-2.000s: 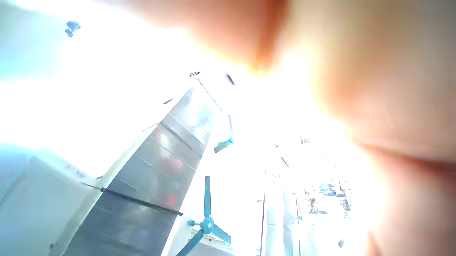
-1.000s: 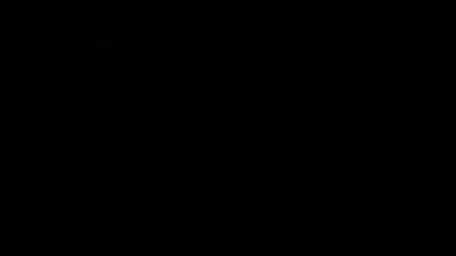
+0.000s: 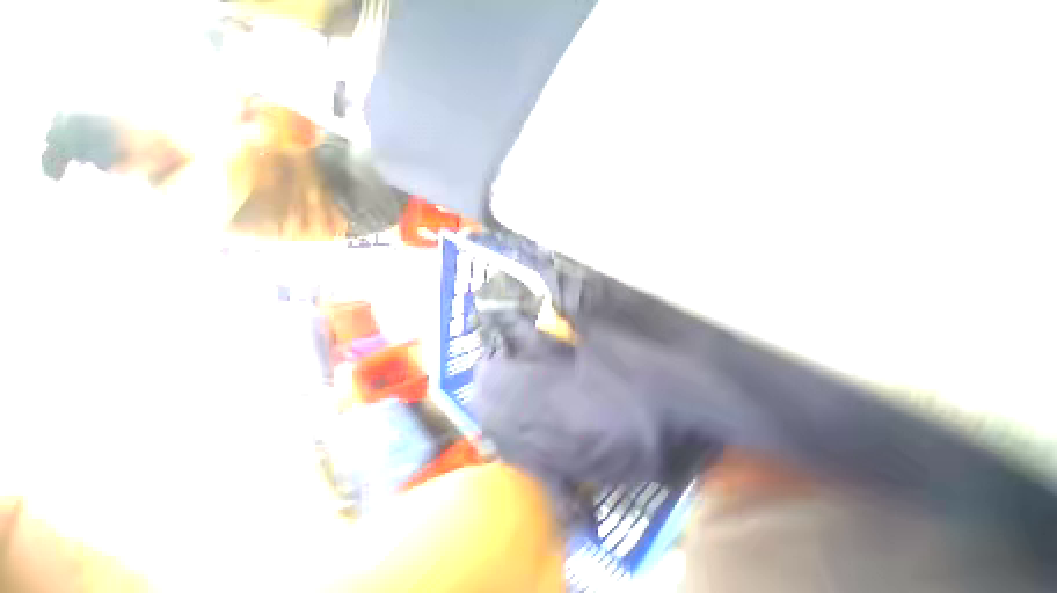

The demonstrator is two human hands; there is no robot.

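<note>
The picture is overexposed and blurred. Dark cloth (image 3: 562,405) lies in and over a blue lattice crate (image 3: 456,313) near the middle. A large blurred yellow-orange shape at the bottom edge may be part of a hand or arm close to the lens. A fainter skin-toned patch is at the bottom left corner, and a brownish blurred shape is at the bottom right. I cannot make out which hand, if any, these belong to, or anything held.
A large white surface (image 3: 788,197) with a dark lower edge fills the upper right. A grey-blue panel (image 3: 446,104) stands beside it. Red-orange objects (image 3: 392,373) are left of the crate. A blurred person in orange (image 3: 284,174) is at the upper left.
The view has swung from the ceiling and fans, through a black frame, down to the crate and dark cloth. The large close skin-toned shapes at upper right are gone.
</note>
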